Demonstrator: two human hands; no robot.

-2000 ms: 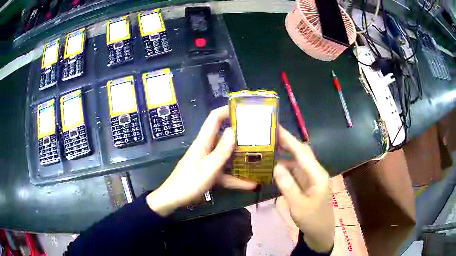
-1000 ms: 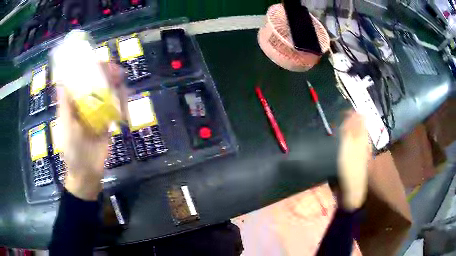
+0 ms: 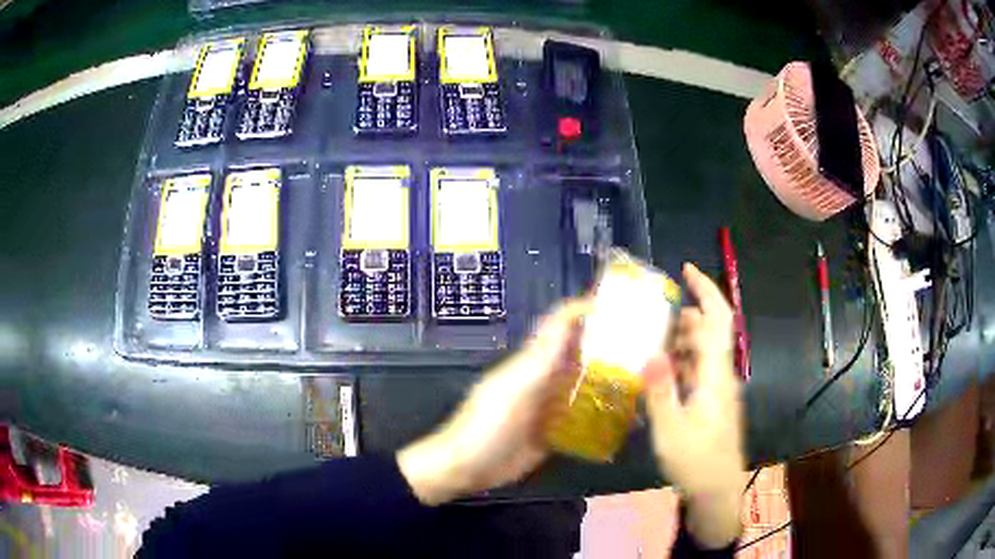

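A yellow keypad phone with a glowing white screen is tilted and blurred in front of me. My left hand holds it from the left side. My right hand is at its right side, fingers bent and blurred; whether they touch it is hard to tell. The clear blister tray lies to the left with several lit phones face up in two rows. In its right column, a phone back with a red spot lies at the top and another lies partly hidden below.
A battery lies at the bench's front edge. A red pen and a second pen lie right of my hands. Behind are a pink round basket or fan, a white power strip and tangled cables.
My left hand with a lit phone has moved from over the tray's left side to right of it. My right hand has come in beside the phone. The view has shifted.
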